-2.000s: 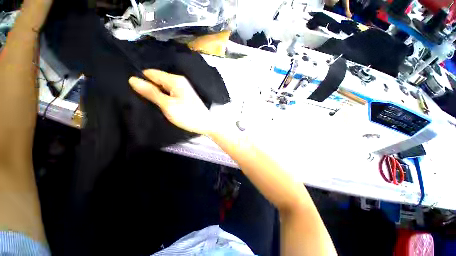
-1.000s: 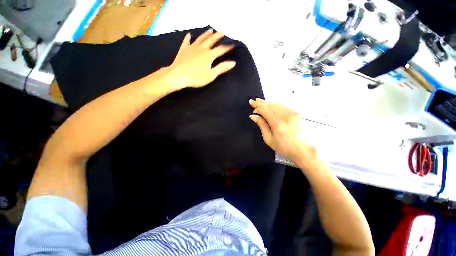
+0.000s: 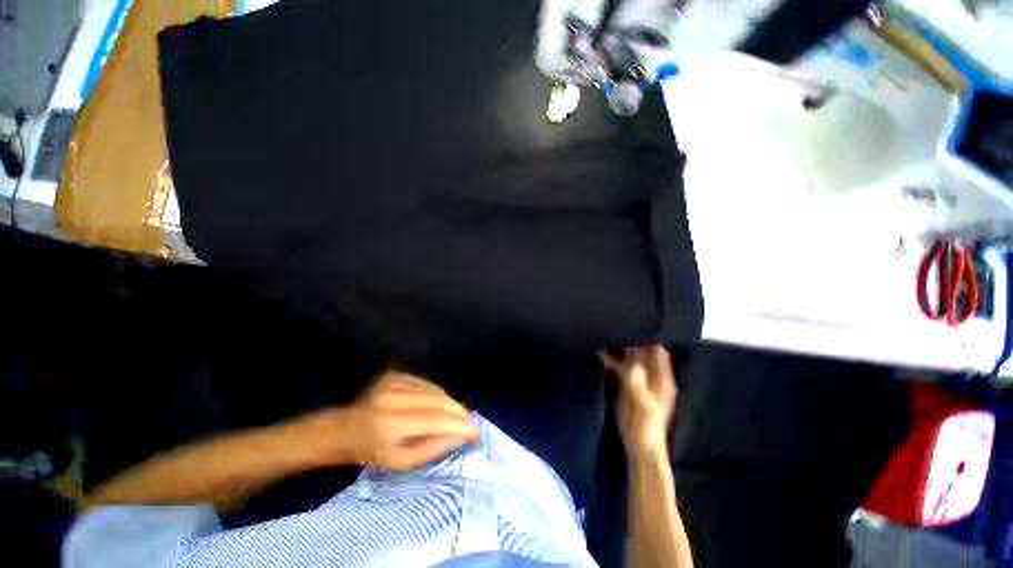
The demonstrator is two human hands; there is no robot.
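A large black fabric panel (image 3: pixel 411 166) lies over the white machine table and hangs over its front edge. A folded layer shows along its right side. The presser foot and needle area (image 3: pixel 605 72) of the sewing machine stands over the panel's upper right part. My right hand (image 3: pixel 644 388) is at the panel's lower right edge, with its fingertips pinching the cloth. My left hand (image 3: pixel 417 422) is near my shirt, blurred, with fingers curled; whether it holds cloth cannot be told.
A brown cardboard piece (image 3: pixel 117 133) lies left of the cloth. Red-handled scissors (image 3: pixel 948 283) lie at the table's right end, near the dark control panel (image 3: pixel 989 139). A red and white container (image 3: pixel 939 460) is below the table at right.
The panel has moved forward and now reaches under the machine head. My left hand has left the cloth's top and come back near my body. My right hand has moved down to the cloth's lower edge.
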